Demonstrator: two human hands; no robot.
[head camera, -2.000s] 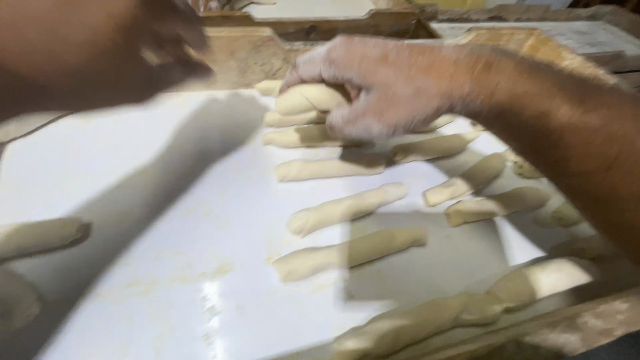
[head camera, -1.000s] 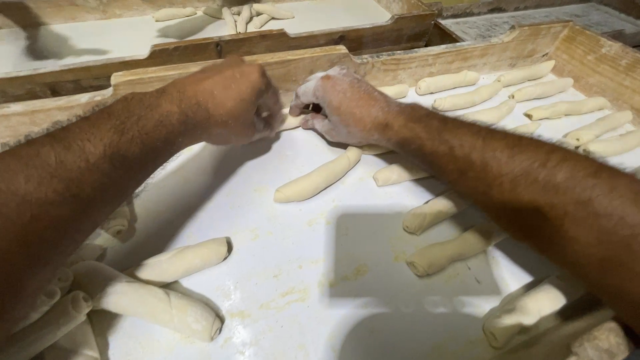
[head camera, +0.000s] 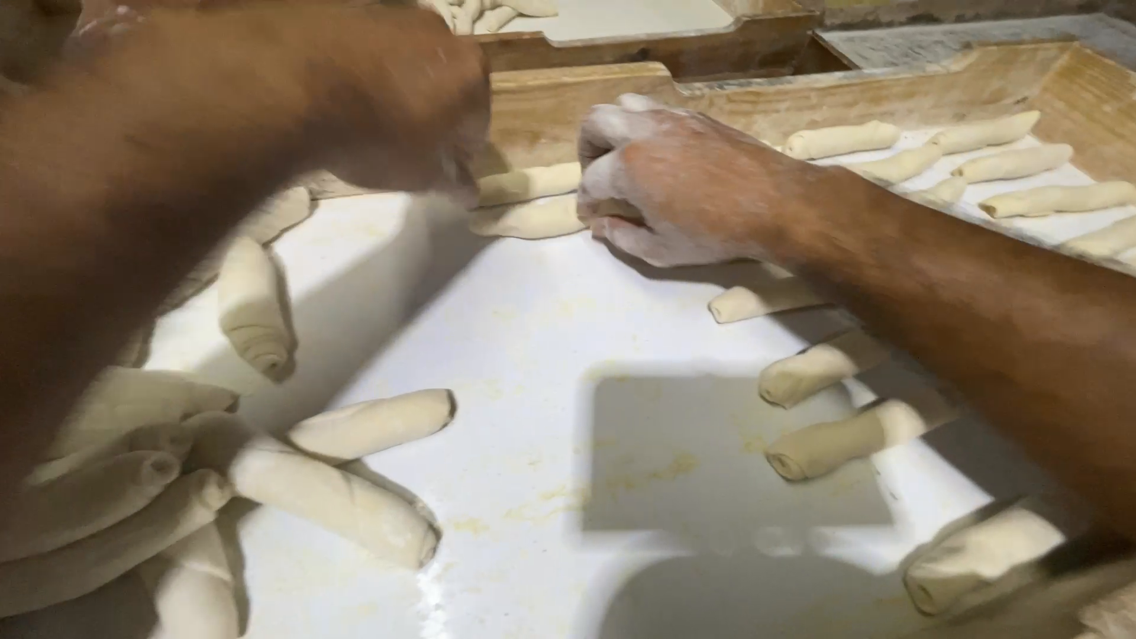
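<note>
My right hand (head camera: 666, 182), dusted with flour, is curled on the right end of a rolled dough piece (head camera: 531, 218) near the far wall of the wooden tray (head camera: 577, 93). Another dough roll (head camera: 528, 184) lies just behind that one. Blurred by motion, my left hand (head camera: 408, 106) is raised to the left of these rolls; its fingers are mostly hidden, so what it holds cannot be told. Several dough rolls lie apart under and beside my right forearm, among them one short roll (head camera: 812, 368). A pile of thicker rolls (head camera: 328, 497) fills the near left.
More dough rolls (head camera: 1012, 163) lie at the far right inside the raised wooden rim (head camera: 1096, 115). Beyond the far wall stands a second tray (head camera: 639, 19) with more dough. One loose roll (head camera: 253, 306) lies at the left under my left forearm.
My hands were close together at the far wall one second ago; now my left hand is apart, further left. The roll that lay in the middle, below my hands, is no longer there.
</note>
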